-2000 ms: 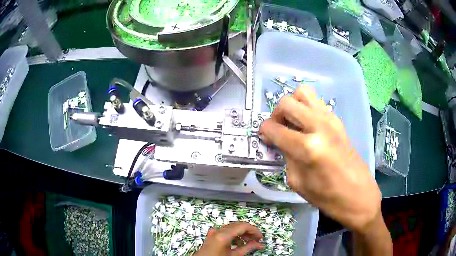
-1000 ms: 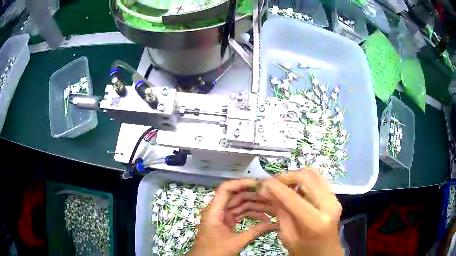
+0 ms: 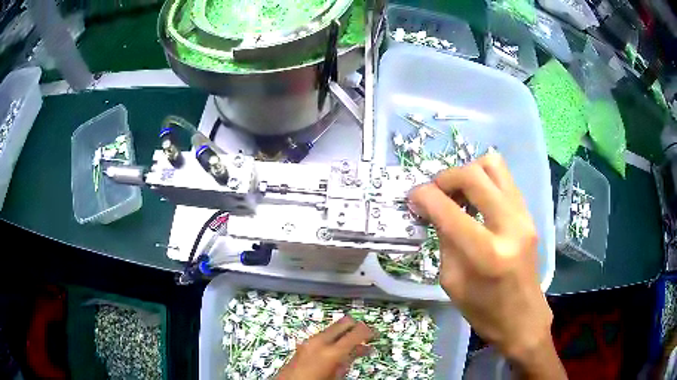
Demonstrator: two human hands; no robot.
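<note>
My right hand (image 3: 486,245) is at the right end of the silver loading fixture (image 3: 375,200), thumb and forefinger pinched together against it. Any part between those fingertips is too small or hidden to tell. My left hand (image 3: 326,352) is low in the near bin (image 3: 208,326), over and partly among the tangled small stemmed parts (image 3: 275,326) with white heads and green stems. Its fingers are curled, and whether it holds a part is hidden. The right bin (image 3: 538,185) holds a loose pile of the same parts, partly covered by my right hand.
The air cylinder (image 3: 126,174) points left from the machine, with blue-fitted hoses. A steel bowl feeder (image 3: 252,78) with green grains stands behind, its feed track (image 3: 369,96) running down to the fixture. Small clear boxes (image 3: 108,204) stand at both sides. A green crate (image 3: 82,338) is lower left.
One second ago both hands were together above the near bin. My right hand has moved up to the fixture, and my left hand has gone down to the parts. The view has shifted slightly.
</note>
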